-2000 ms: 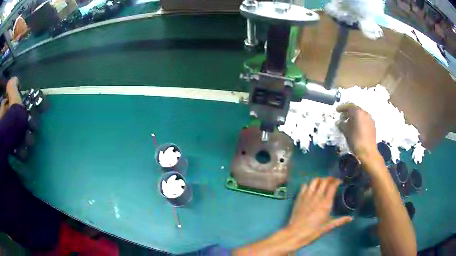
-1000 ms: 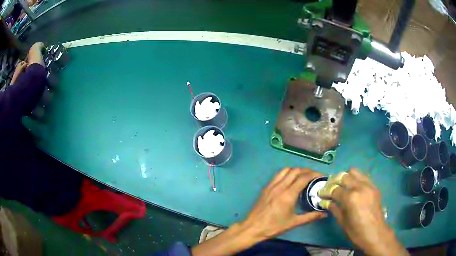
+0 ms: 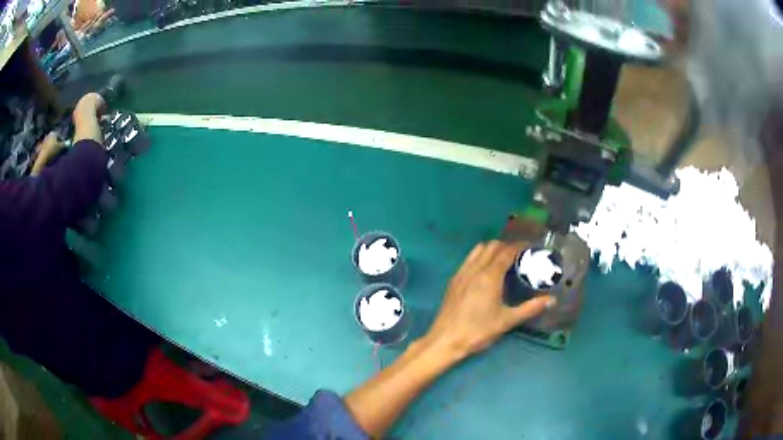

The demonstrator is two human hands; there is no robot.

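Note:
My left hand is closed around the side of a black cup with a white lobed insert in its mouth. The cup is over the brown base plate of the green and grey press, just below and in front of its ram. The plate's central hole is hidden. The press lever slants up at the right, blurred. A blurred grey shape covers the top right corner, and my right hand cannot be made out clearly there. Two cups with white inserts stand left of my hand.
A white insert heap lies right of the press. Several empty black cups are at the lower right. Another person's hands are by a cup group at far left. A red stool is below the green bench's edge.
My left hand has carried the cup from the bench front up onto the press base. My right hand has left the cup's insert. The lever is now blurred.

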